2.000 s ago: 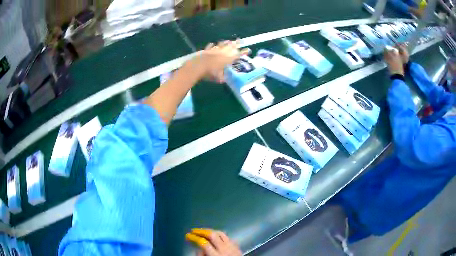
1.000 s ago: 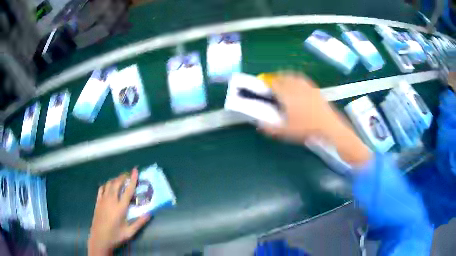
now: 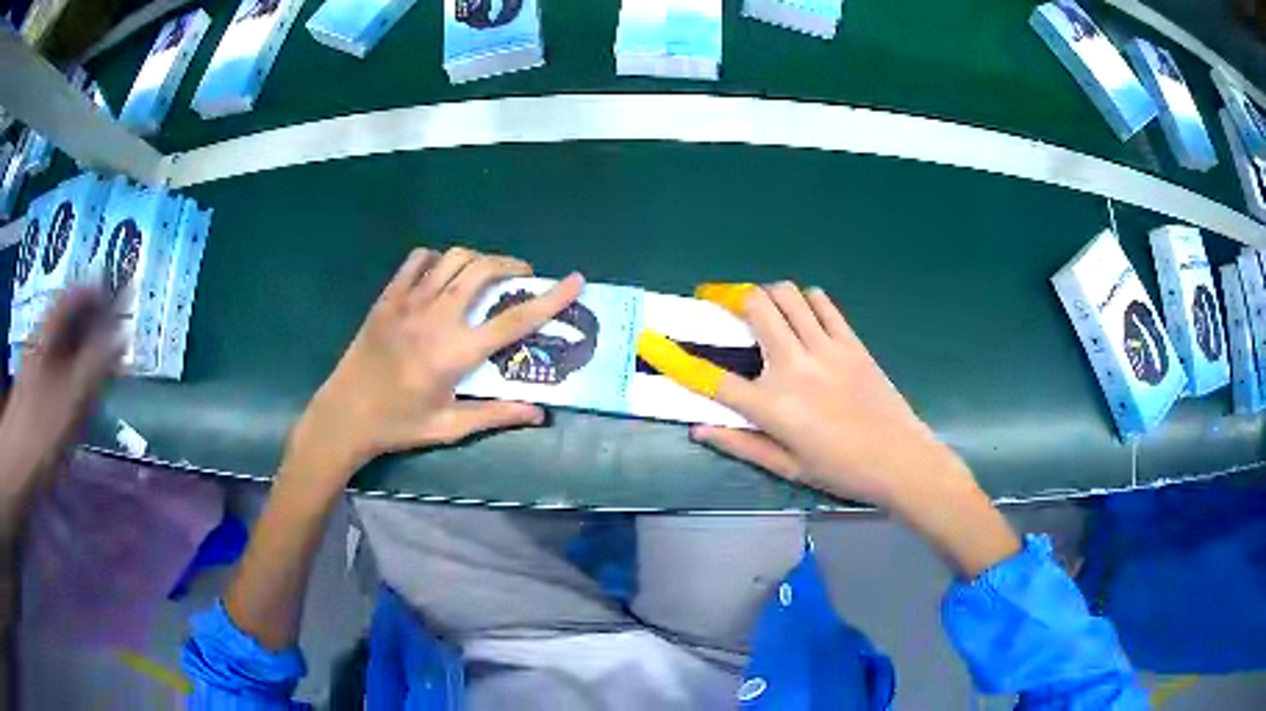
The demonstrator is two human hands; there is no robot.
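The printed outer sleeve, light blue and white with a black watch picture, lies flat near the bench's front edge. My left hand holds it, fingers over the top and thumb along the near side. The white inner box, with a black strip on it, joins the sleeve's right end and seems partly inside it. My right hand grips the inner box, with yellow-orange finger cots on two fingers. The box's right end is hidden under my right hand.
Stacked cartons stand at the bench's left, with another person's blurred hand beside them. More cartons lean at the right. A white divider rail runs beyond, with spaced cartons on the green conveyor. The bench's curved front edge is close.
The view has swung down to the near bench. My right hand has brought the white inner box from near the rail to the sleeve in my left hand, and the two now join end to end.
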